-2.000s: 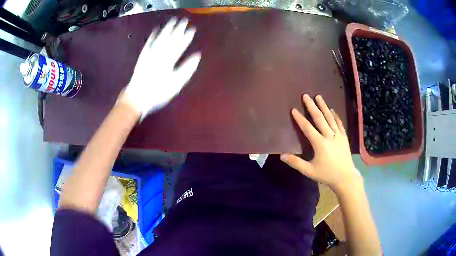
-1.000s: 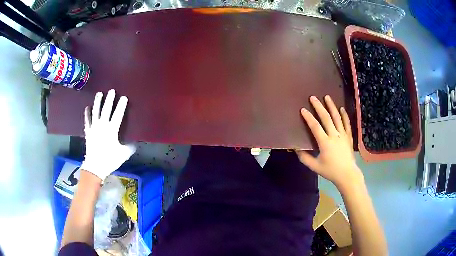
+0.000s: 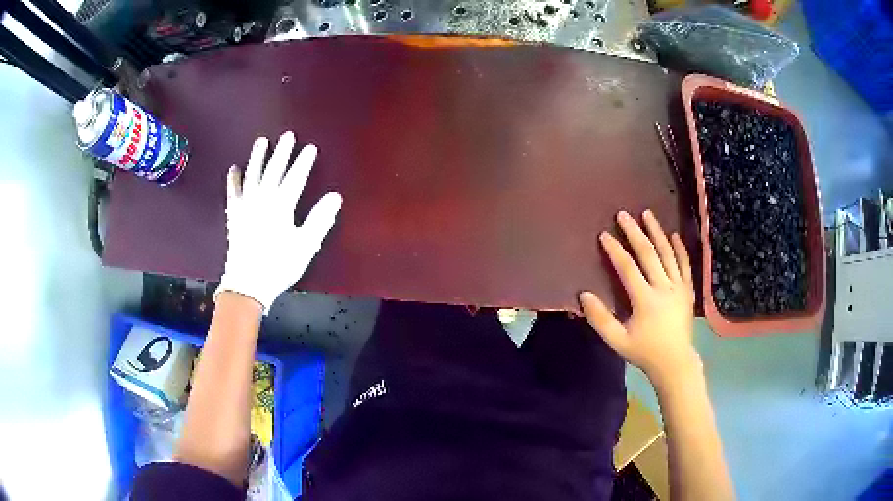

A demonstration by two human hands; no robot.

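A dark reddish-brown board lies in front of me. My left hand, in a white glove, rests on the left part of the board with its fingers spread and holds nothing. My right hand, bare, lies on the board's front right edge with its fingers spread, also holding nothing. A reddish-brown tub full of black parts stands right of my right hand. Thin metal tweezers or a pick lie along the tub's left side.
An aerosol can is at the board's left end. The metal press bed with holes is behind the board. A crumpled clear bag is behind the tub. Below left is a blue crate with a white box; below right, a cardboard box.
My gloved left hand first moved back to the board's left front edge, then forward and right onto the board. My right hand has stayed at the right edge. The view has shifted slightly.
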